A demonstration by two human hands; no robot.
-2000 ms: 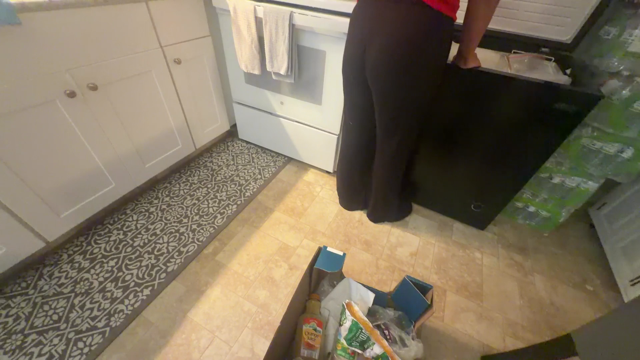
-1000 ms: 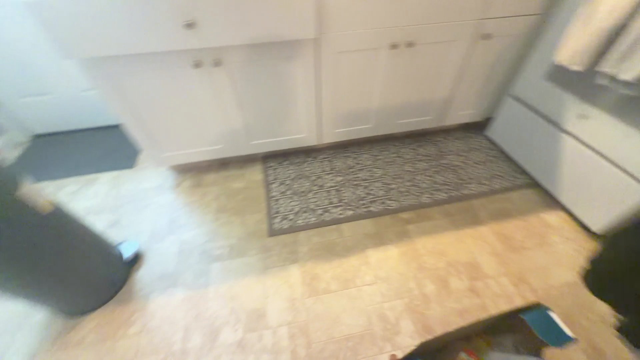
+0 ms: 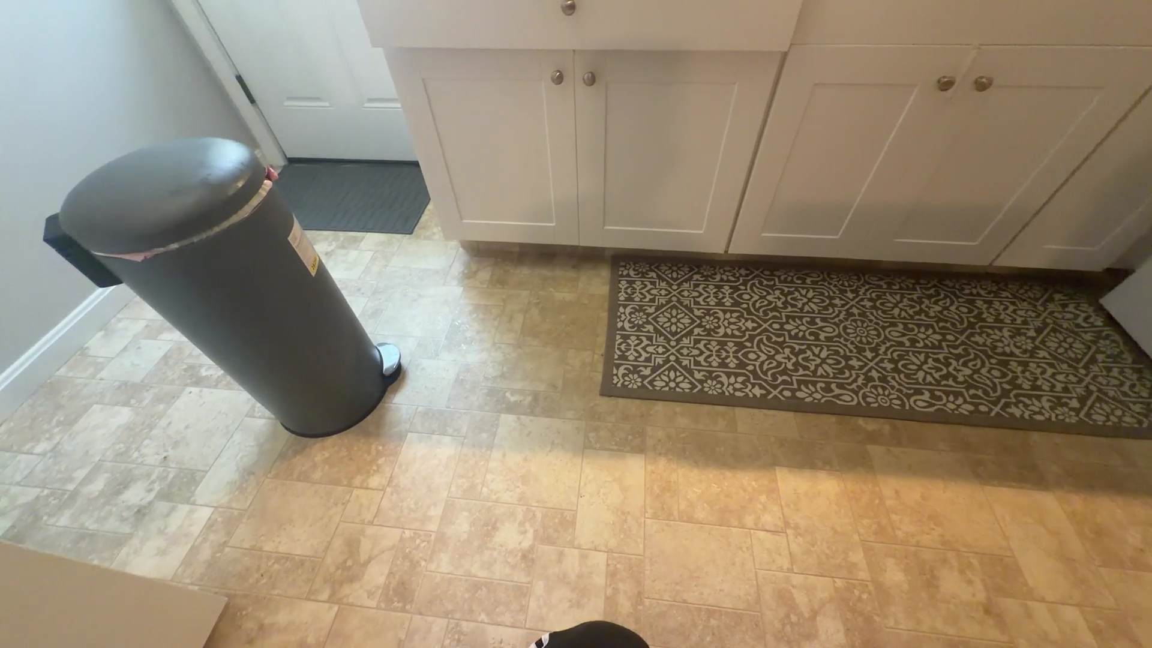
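Neither my left hand nor my right hand shows in the head view, so what they hold or touch is hidden. A dark grey pedal bin (image 3: 261,306) with a domed lid stands on the tiled floor at the left, its lid down over a liner whose edge sticks out. Its metal foot pedal (image 3: 389,360) faces right. A patterned runner rug (image 3: 864,346) lies along the foot of the white base cabinets (image 3: 670,153). At the bottom edge, a small black rounded thing (image 3: 601,635) pokes in, perhaps the tip of a shoe.
Behind the bin, a dark doormat (image 3: 360,196) lies before a white door (image 3: 315,90). A flat beige panel or board (image 3: 94,598) juts in at the lower left corner. The corner of a white appliance (image 3: 1132,301) shows at the right edge.
The view has swung far to the left. The person in dark trousers, the stove and the open box of groceries have left it; the whole pedal bin has come in.
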